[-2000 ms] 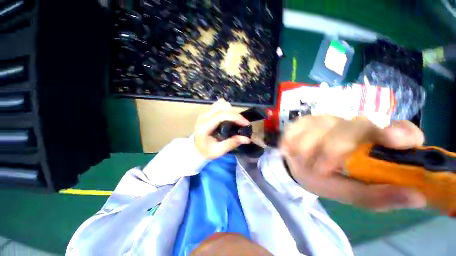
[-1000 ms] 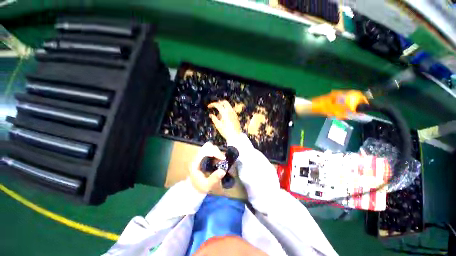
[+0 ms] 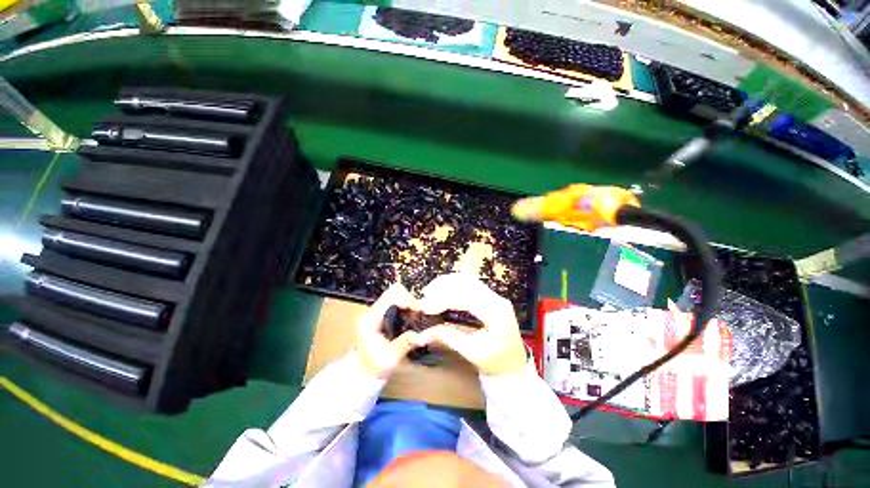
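Note:
My left hand and my right hand are together in front of my body, over the cardboard sheet. Both hold a black part between them. My left hand grips its left end and my right fingers close on its right side. The fingers hide much of it, so its exact shape cannot be told. The parts tray full of loose black fittings lies just beyond the hands. The orange electric screwdriver hangs free above the tray's right side, with its black hose curving right and down.
The foam rack with several black tubes stands at left. The red-edged screw feeder is at right, beside a labelled plastic bag. A crumpled clear bag lies on a second parts tray. A raised shelf with trays runs along the back.
My right hand let go of the screwdriver, reached into the parts tray, and has now come back to meet my left hand at the black part. The screwdriver hangs further left than a second ago.

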